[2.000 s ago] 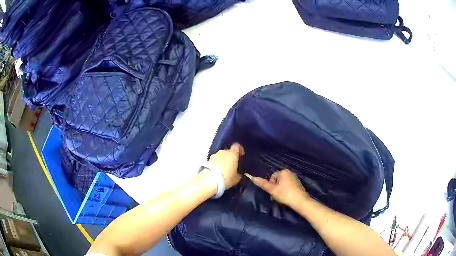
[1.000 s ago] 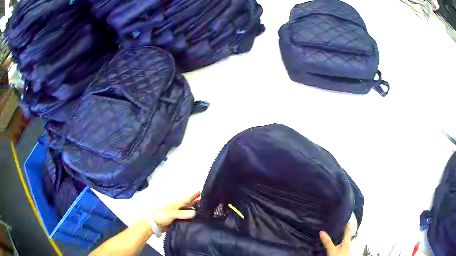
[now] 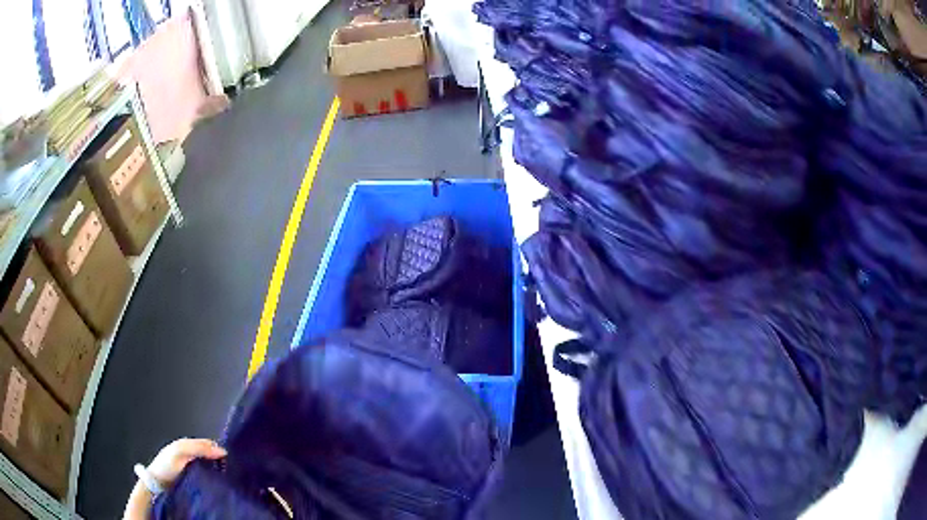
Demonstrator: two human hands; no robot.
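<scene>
A navy backpack (image 3: 356, 427) hangs open at the bottom centre, its dark lining facing me. It overlaps the near end of the blue plastic crate (image 3: 407, 189). My left hand (image 3: 183, 462) grips the backpack's left edge, with the fingers partly hidden behind the fabric. A small pale yellowish strip (image 3: 280, 501) shows inside the bag near the bottom edge. My right hand is not in view. Quilted navy backpacks (image 3: 422, 259) lie inside the crate.
A large pile of navy bags (image 3: 671, 132) and a quilted backpack (image 3: 732, 396) lie on the white table (image 3: 569, 416) at right. Cartons (image 3: 66, 254) stand on a left shelf. An open carton (image 3: 381, 76) stands beyond the crate, by the yellow floor line (image 3: 295, 229).
The view has swung left to the crate and aisle. The open backpack has moved off the table with my left hand on its edge. My right hand has left the picture.
</scene>
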